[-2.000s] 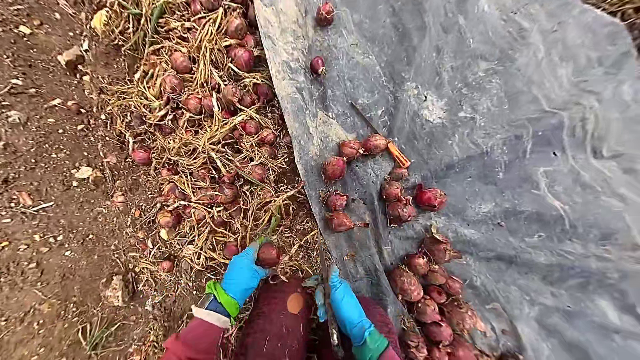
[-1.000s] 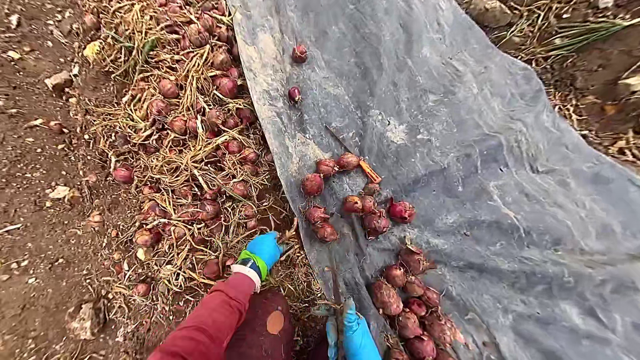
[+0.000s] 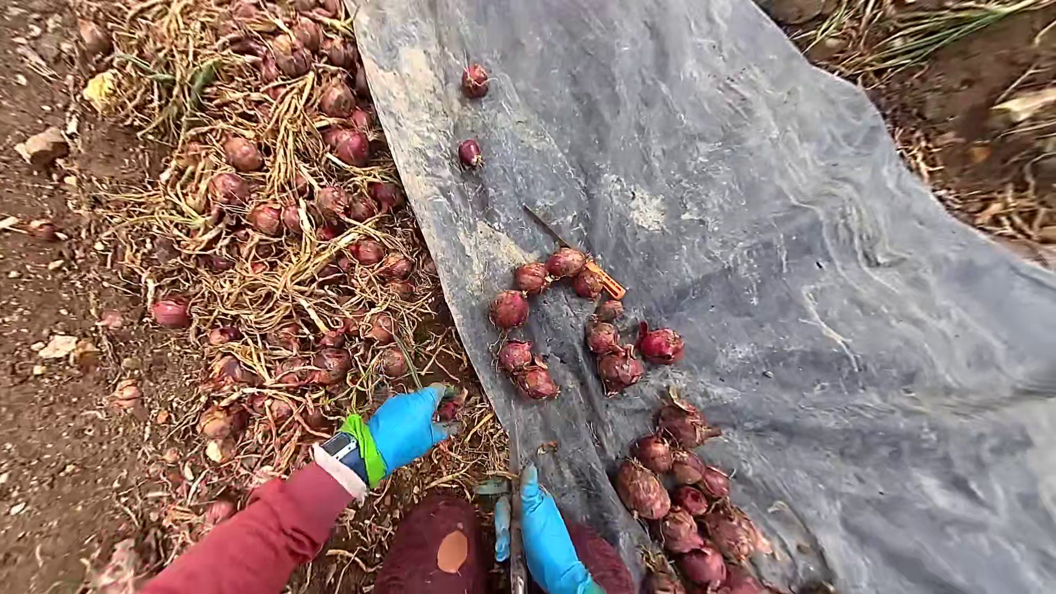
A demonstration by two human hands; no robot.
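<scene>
My left hand (image 3: 407, 429), in a blue glove with a green band at the wrist, closes around a red onion (image 3: 450, 406) beside the sheet's left edge. My right hand (image 3: 540, 528), also gloved in blue, grips a knife (image 3: 516, 511) pointing up the view near my knees; its handle is mostly hidden. A second knife with an orange handle (image 3: 606, 280) lies on the grey plastic sheet (image 3: 742, 330), partly under red onions (image 3: 566, 262). A larger group of red onions (image 3: 681, 528) rests on the sheet to the right of my right hand.
Left of the sheet, many red onions with dry stalks (image 3: 289, 272) lie on the soil. Two single onions (image 3: 474, 81) sit on the sheet's upper left part. Stones (image 3: 43, 146) dot the bare soil (image 3: 49, 445). My knees (image 3: 433, 544) are at the bottom.
Two seconds ago my left hand held an onion by my knee; one second ago it reached over the stalks. Now it is back beside the sheet with an onion. My right hand keeps the knife.
</scene>
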